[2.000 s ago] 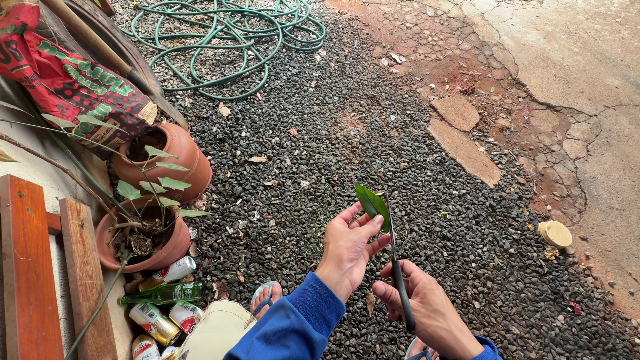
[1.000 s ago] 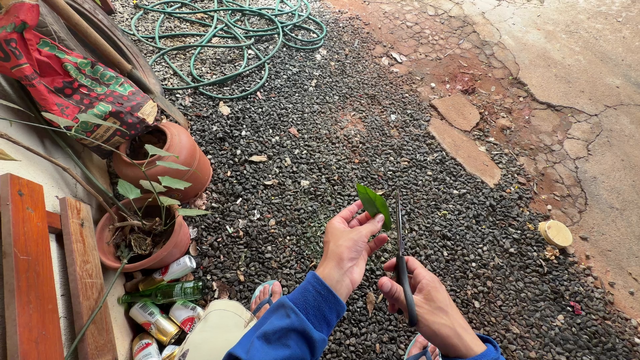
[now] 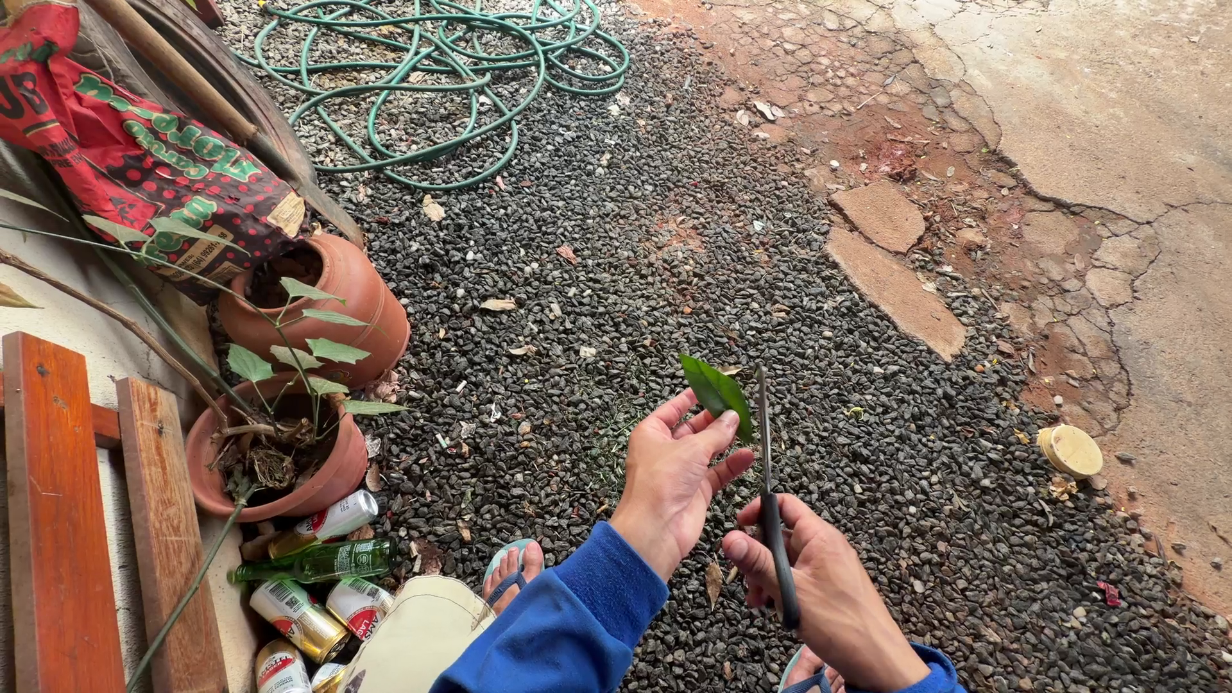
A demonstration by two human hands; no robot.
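Observation:
My left hand (image 3: 679, 472) pinches a green leaf (image 3: 717, 393) between thumb and fingers, its free end pointing up and to the left. Black-handled scissors (image 3: 778, 549) are gripped in my right hand (image 3: 818, 577), seen nearly edge-on, with the blades upright just right of the leaf. A narrow gap shows between blades and leaf; whether the blades are parted is not clear. Both hands are over dark gravel, in blue sleeves.
Two clay pots (image 3: 361, 308), one with a leafy plant, stand at the left near a red bag (image 3: 125, 144) and wooden slats (image 3: 159, 520). Cans and a green glass bottle (image 3: 332, 561) lie below them. A green hose (image 3: 433, 149) is coiled on the gravel at the top.
Two seconds ago the scissors were against the leaf's edge; now they are a little to its right. My left hand has stayed in about the same place with the leaf.

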